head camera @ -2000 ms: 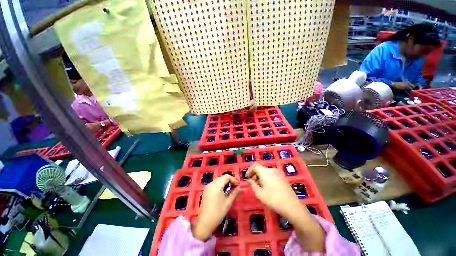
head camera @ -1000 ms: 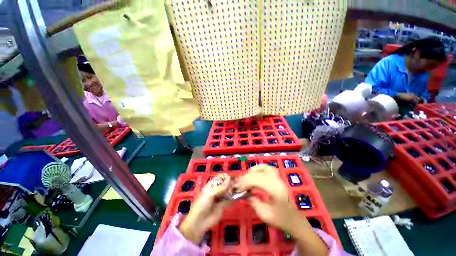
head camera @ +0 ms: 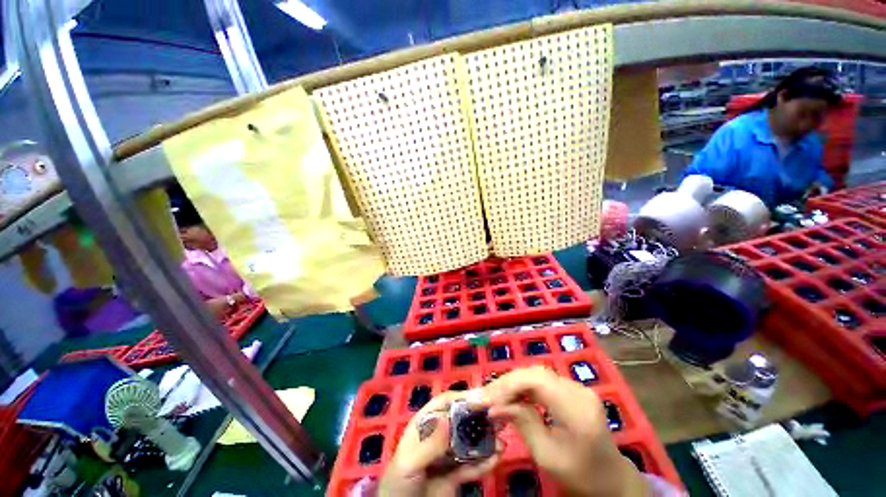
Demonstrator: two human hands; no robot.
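A small square watch body (head camera: pixel 471 430) with a silver rim and dark face is held over the near red compartment tray (head camera: pixel 366 400). My left hand (head camera: pixel 420 460) grips it from the left and below. My right hand (head camera: pixel 559 427) has its fingertips at the watch's upper right edge; whether they hold a film or other piece is too small to tell. Dark watches sit in the tray's pockets around my hands; my hands and forearms hide some pockets.
A second red tray (head camera: pixel 505 299) lies beyond. Stacked red trays (head camera: pixel 826 320), a dark round fan (head camera: pixel 707 301), a bottle (head camera: pixel 748 383) and a notebook (head camera: pixel 763 461) are at right. A pale green fan (head camera: pixel 136 403) stands left. Record sheets (head camera: pixel 408 165) hang above. A person in blue sits back right.
The view has tilted up, showing more of the overhead frame. My hands have moved from blurred motion around the watch to holding it with its square side towards me.
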